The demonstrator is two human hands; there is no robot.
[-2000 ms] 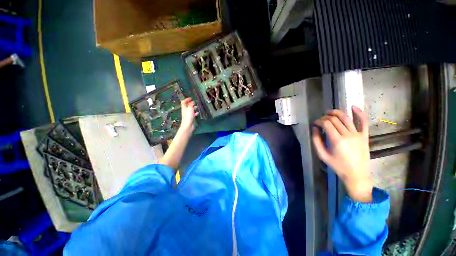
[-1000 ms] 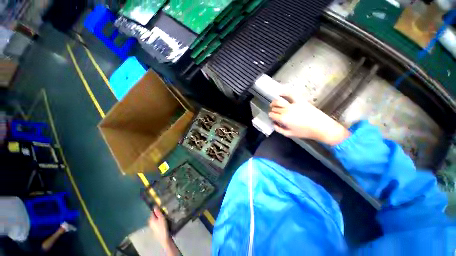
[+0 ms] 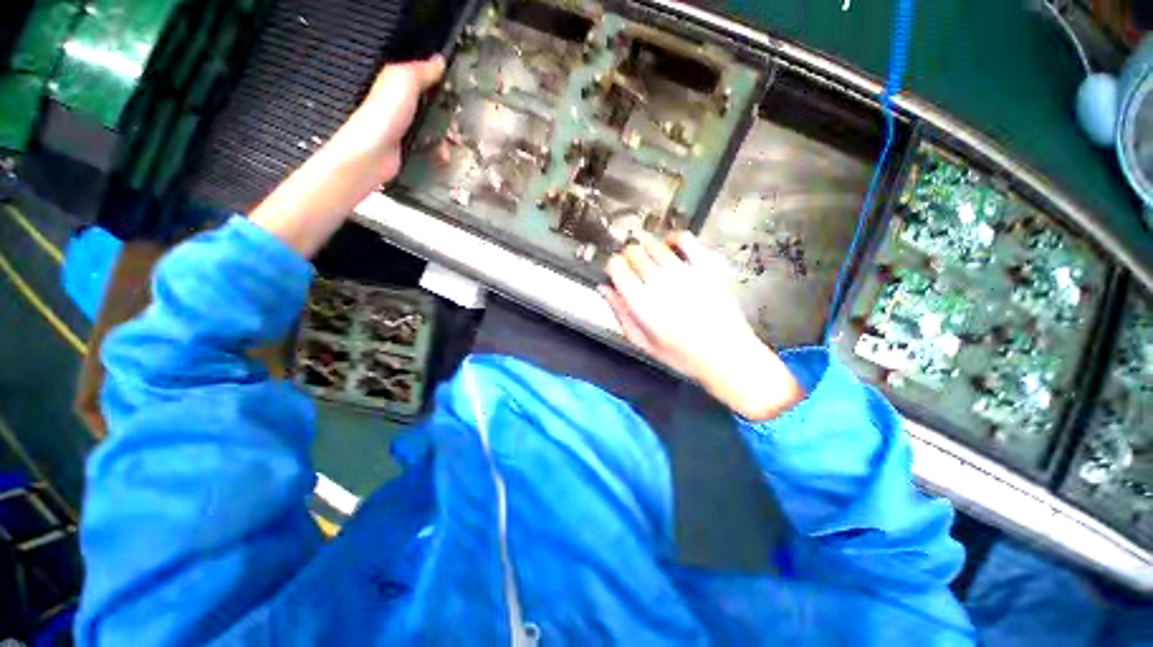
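An empty solder pallet (image 3: 575, 145) with a dark rim and brown clamps lies on the conveyor (image 3: 790, 209) in front of me, with no green boards in its nests. My left hand (image 3: 395, 116) holds its left edge, the fingers partly hidden by the rim. My right hand (image 3: 668, 301) is at its near right edge, the fingers on the rim by the front rail. To the right, a loaded pallet (image 3: 974, 297) carries green boards with silver parts; another loaded pallet (image 3: 1125, 423) is cut off by the picture's edge.
A black ribbed tray (image 3: 297, 95) adjoins the conveyor at left, beside stacked green boards (image 3: 76, 57). Another empty pallet (image 3: 364, 348) lies low beside my left sleeve. A cardboard box (image 3: 120, 310) is partly hidden there. A blue cord (image 3: 875, 190) crosses the conveyor; a round pale object (image 3: 1135, 120) is at upper right.
The pallet my left hand held low at the side is now on the conveyor. My right hand has moved from the front rail to its edge. The view has turned right, showing loaded pallets.
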